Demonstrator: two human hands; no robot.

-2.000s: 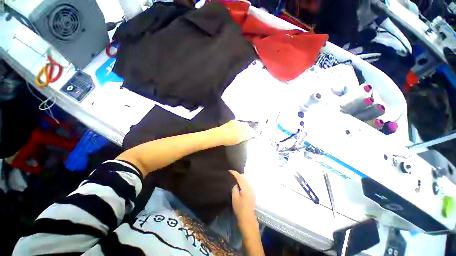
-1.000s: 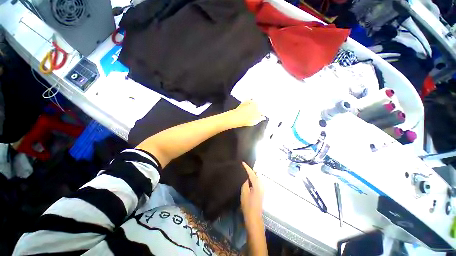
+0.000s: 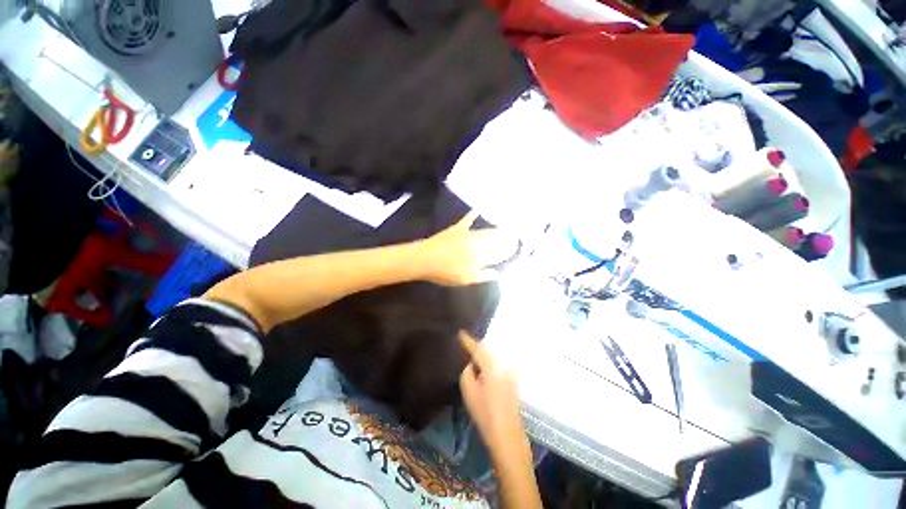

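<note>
A dark brown-black garment piece hangs over the table's front edge towards my lap. My left hand lies on its upper right part, thumb spread up and away, fingertips washed out by glare left of the needle area. My right hand is at the piece's right edge, index finger or thumb on the cloth; its other fingers are lost in glare, so its grip is unclear. The white sewing machine head stands to the right. A larger dark heap of cloth lies behind the piece.
Red cloth lies behind the heap, thread cones behind the machine head. Snips, tweezers and a smartphone lie front right. Looped scissors and a switch box are far left.
My left hand has gone from fingers bunched on the cloth to thumb spread wide, slightly lower. My right hand has shifted slightly left. The view has shifted slightly too.
</note>
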